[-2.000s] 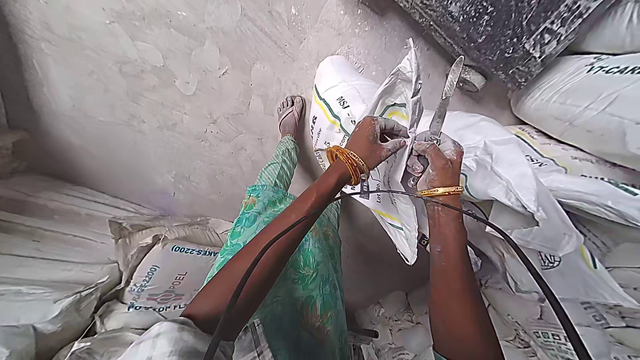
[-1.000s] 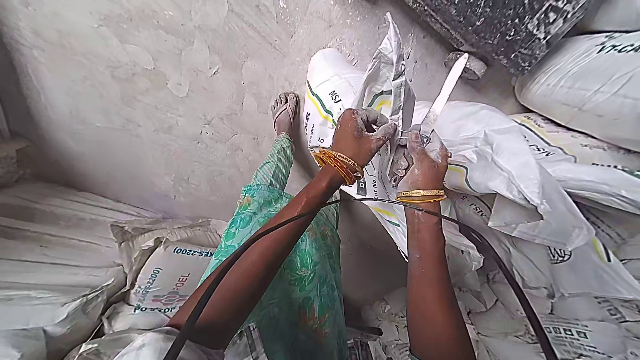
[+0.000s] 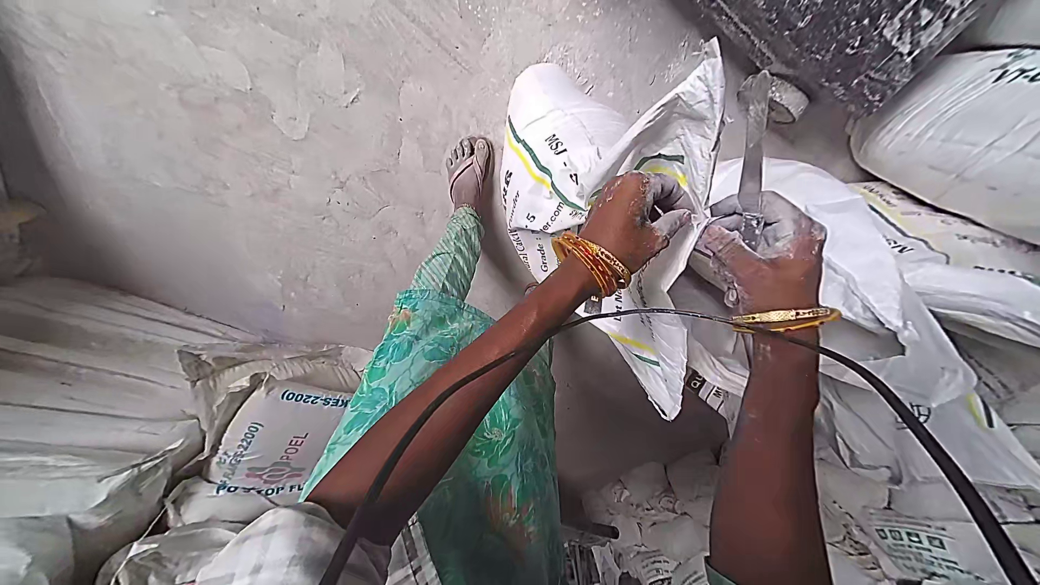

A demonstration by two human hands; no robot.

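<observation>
A white woven sack (image 3: 561, 122) with green and yellow stripes and printing lies on the floor, its top edge raised toward me. My left hand (image 3: 638, 215), dusted with powder, pinches the sack's top edge from the left. Close to it on the right, my right hand (image 3: 768, 244) grips a knife (image 3: 754, 138), its flat blade pointing away from me. The fingertips of that hand are near the sack's edge; whether they pinch it or a thread there is too small to tell. Bangles circle both wrists.
Full white sacks (image 3: 959, 146) and loose sack material (image 3: 861, 284) lie to the right. A dark, powder-stained cart or bin (image 3: 845, 41) with a caster wheel (image 3: 786, 99) stands at the top right. Printed sacks (image 3: 276, 439) are at the lower left. A black cable (image 3: 455, 390) arcs across the view.
Both hands stay at the sack's top edge. The knife has turned from a rightward slant to nearly upright in the view.
</observation>
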